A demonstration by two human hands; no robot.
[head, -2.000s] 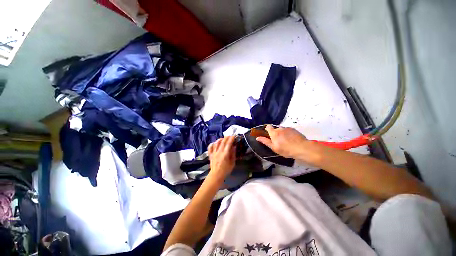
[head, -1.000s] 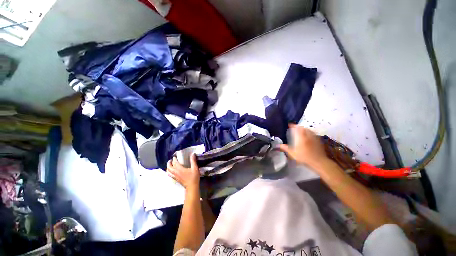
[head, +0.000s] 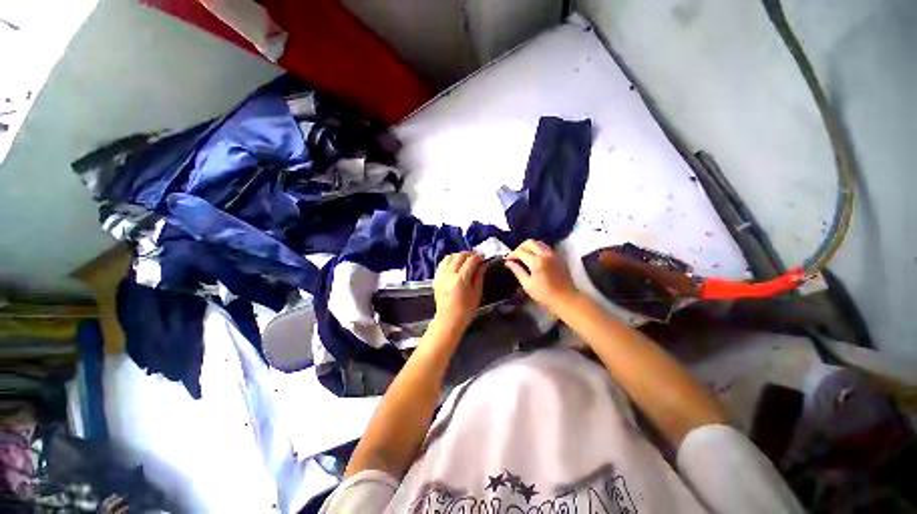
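Note:
A navy, grey and white garment (head: 352, 296) lies bunched over the grey sleeve board (head: 289, 339) at the table's near edge. My left hand (head: 459, 285) grips the cloth near its middle. My right hand (head: 535, 269) pinches the cloth just to the right, close to my left fingertips, at a narrow dark seam or opening. A navy sleeve or leg (head: 559, 179) lies beyond my right hand. The steam iron (head: 633, 279) is parked to the right, its brown-orange handle up, with no hand on it.
A large garment pile (head: 241, 181) covers the upper left of the white table (head: 463, 151). The iron's hose (head: 749, 289) runs right and up the wall. A white cloth (head: 221, 412) hangs at left. A red panel (head: 352, 60) stands behind.
The iron, in my right hand at first, now rests at right. My left hand has moved right along the garment from its left part, and my right hand has come in beside it.

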